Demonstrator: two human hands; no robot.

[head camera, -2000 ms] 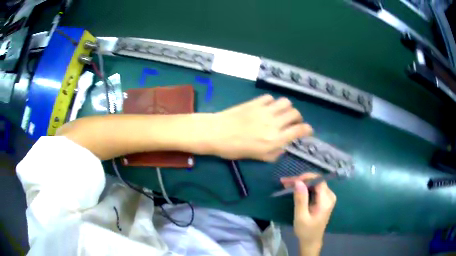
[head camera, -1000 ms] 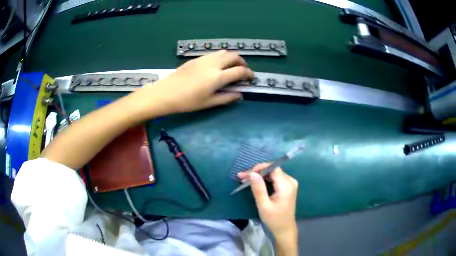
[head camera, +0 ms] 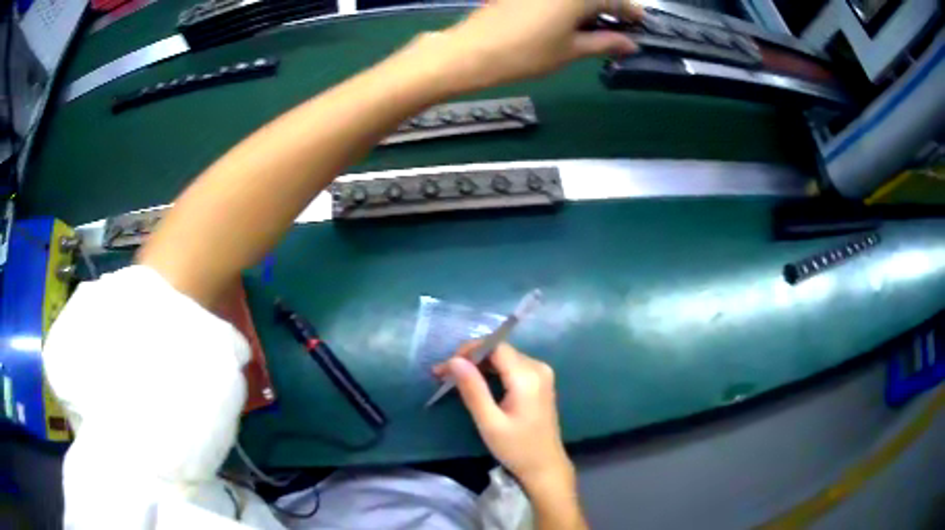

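Observation:
My left hand (head camera: 549, 39) reaches far forward to the top edge, its fingers closed around the left end of a grey bar module (head camera: 689, 39). My right hand (head camera: 518, 404) holds slim silver tweezers (head camera: 495, 340) pen-like, tip pointing down-left. The tweezers lie over a dotted sheet (head camera: 448, 326) on the bench; the hand hides part of it. A bar module with a row of dark-centred cells (head camera: 448, 194) lies on the metal rail. Another (head camera: 471, 117) lies beyond it, partly behind my left forearm.
Black corded pen-shaped tool (head camera: 337, 367) left of the sheet. Brown-red pad (head camera: 254, 352) and blue-yellow box (head camera: 36, 321) at left, partly behind my sleeve. Black perforated strip (head camera: 834, 257) at right, another (head camera: 197, 83) far left. Dark metal frame (head camera: 725, 81) at far right.
My left hand has moved from the bar by the sheet, over the rail, to the far bar module. My right hand keeps the tweezers. The view has shifted forward and right.

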